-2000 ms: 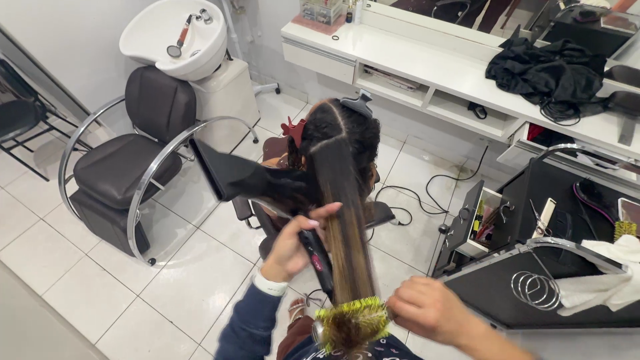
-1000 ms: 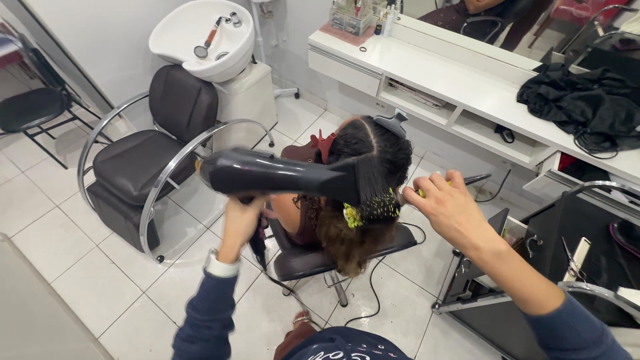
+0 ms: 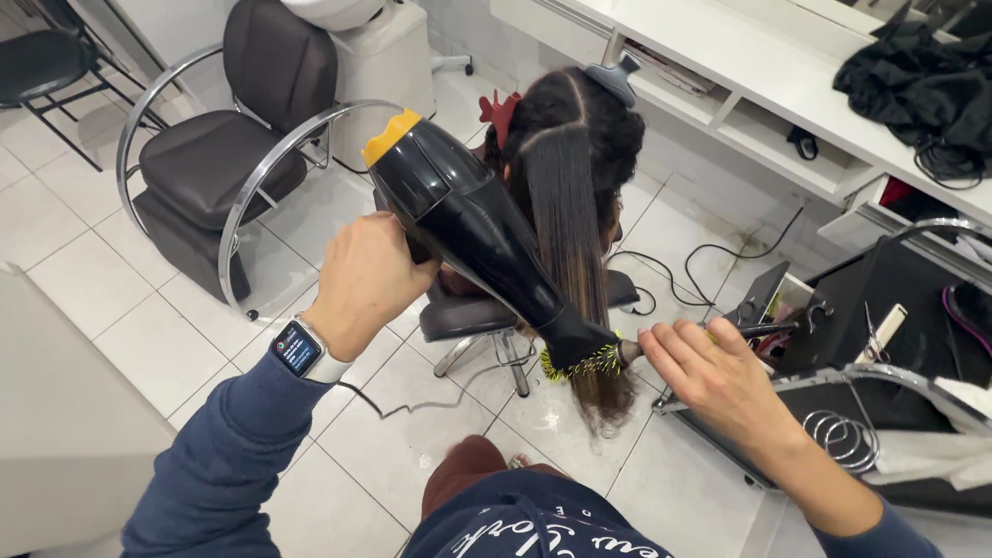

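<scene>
My left hand grips a black hair dryer with a yellow rear rim; its handle is mostly hidden. The dryer's nozzle lies over a round brush with yellow-green bristles. In my right hand is the brush's handle. A straight section of long hair, dark above and lighter brown below, runs down to the brush, its ends hanging past it. A seated person faces away, hair parted on top. A red claw clip and a grey claw clip hold other hair.
An empty salon chair with chrome hoop arms stands at left, below a white wash basin. At right are a black trolley with scissors and a comb, and a white counter with black cloth. Cables cross the tiled floor.
The brush has moved down the hair, away from the head, and the dryer has swung from nearly level to pointing down and right. The hair section now hangs out straight.
</scene>
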